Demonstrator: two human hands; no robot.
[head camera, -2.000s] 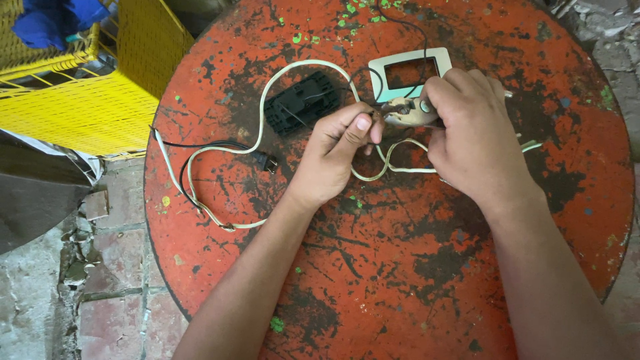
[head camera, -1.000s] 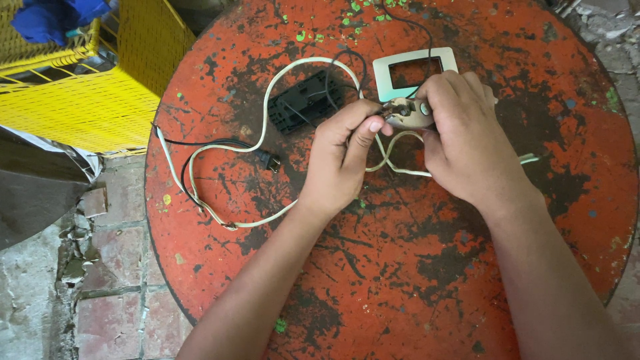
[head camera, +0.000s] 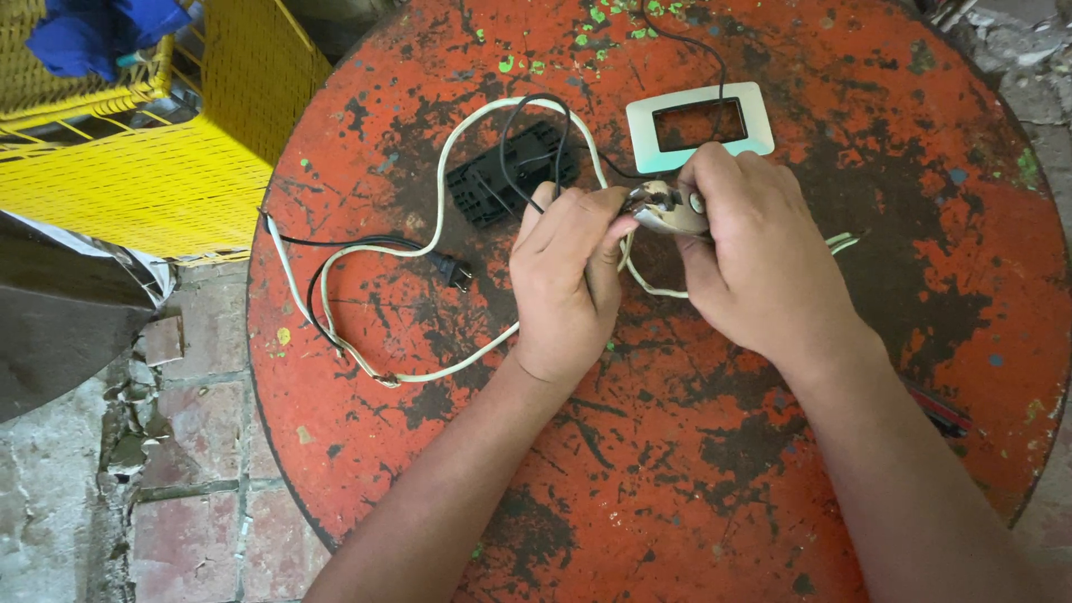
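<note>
Over the round table, my right hand (head camera: 754, 243) is closed around a pair of metal pliers (head camera: 667, 208), their jaws pointing left. My left hand (head camera: 565, 276) pinches the end of a thin black cable (head camera: 569, 117) at the jaws; fingers partly hide the contact. Behind my left hand lies a black plastic socket frame (head camera: 511, 172). A white wall-plate cover (head camera: 643, 130) rests beyond the pliers. A white cable (head camera: 441, 180) loops around to the left and passes under my hands. Near its loop is a black two-pin plug (head camera: 452, 271).
The round table (head camera: 670, 469) has worn red paint. A red and black object (head camera: 938, 412) is partly hidden by my right forearm. At the upper left stands a yellow woven basket (head camera: 243, 109) with a blue cloth (head camera: 105, 33). Broken brick flooring (head camera: 201, 419) shows at the left.
The thin black cable's loop beside my left hand has shifted and now arches over the black frame. Both hands stay together at the pliers' jaws.
</note>
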